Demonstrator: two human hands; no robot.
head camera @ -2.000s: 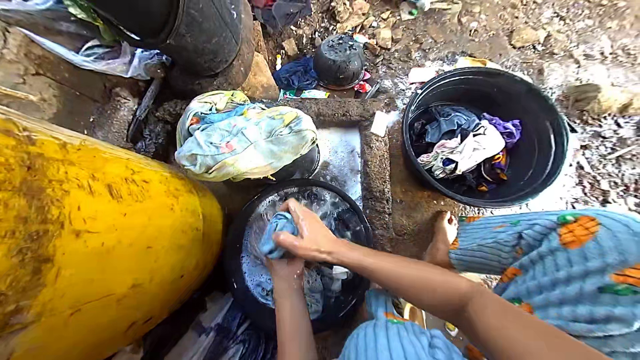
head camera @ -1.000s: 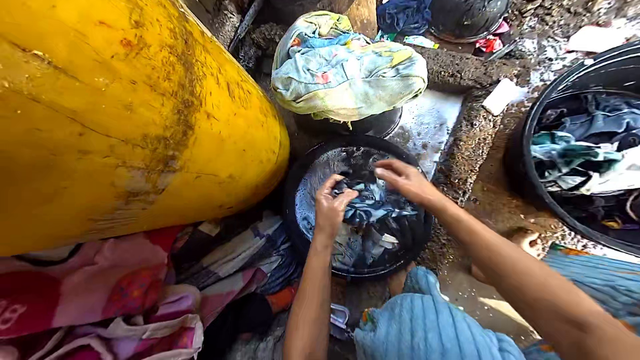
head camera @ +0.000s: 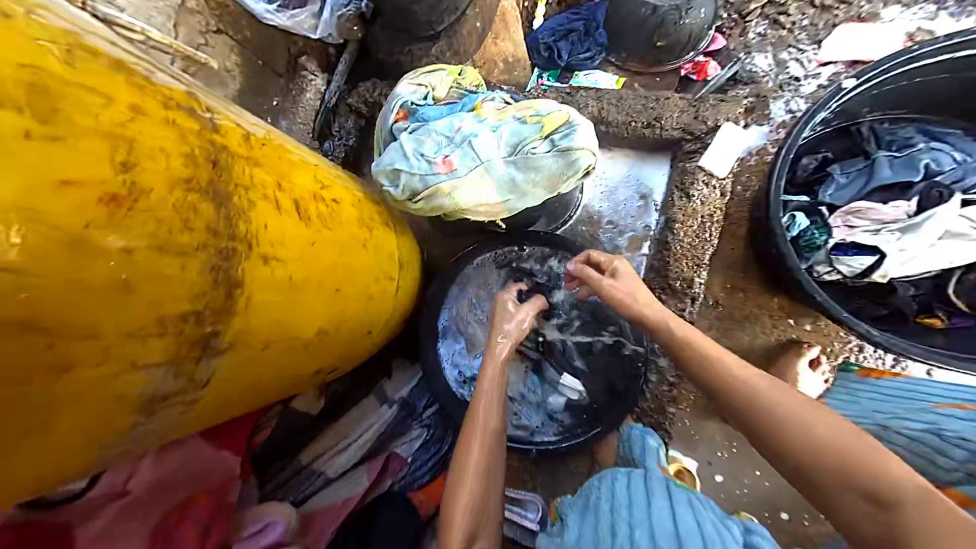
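Note:
A black plastic basin (head camera: pixel 602 412) of soapy water holds soaking clothes (head camera: pixel 534 389) with a small white patch among them. My left hand (head camera: pixel 516 314) is over the basin's middle, thumb and fingers gripping a dark wet cloth (head camera: pixel 540 286). Just to its right, my right hand (head camera: pixel 602 278) is above the water near the basin's upper right rim, fingers curled; whether it pinches any cloth cannot be told. Behind the basin, a pale multicoloured cloth bundle (head camera: pixel 488 152) rests on another dark container (head camera: pixel 564 210).
A large yellow barrel (head camera: pixel 191 229) fills the left. On the right stands a big black tub (head camera: pixel 785 252) with mixed clothes. A rough concrete ledge (head camera: pixel 690 236) runs behind the basin. More laundry (head camera: pixel 152 488) lies at lower left, and a bare foot (head camera: pixel 802 367) is at right.
The blue cloth in my hands two seconds ago is no longer held up. My right hand has moved to the basin's upper right, and a dark cloth is now at my left hand.

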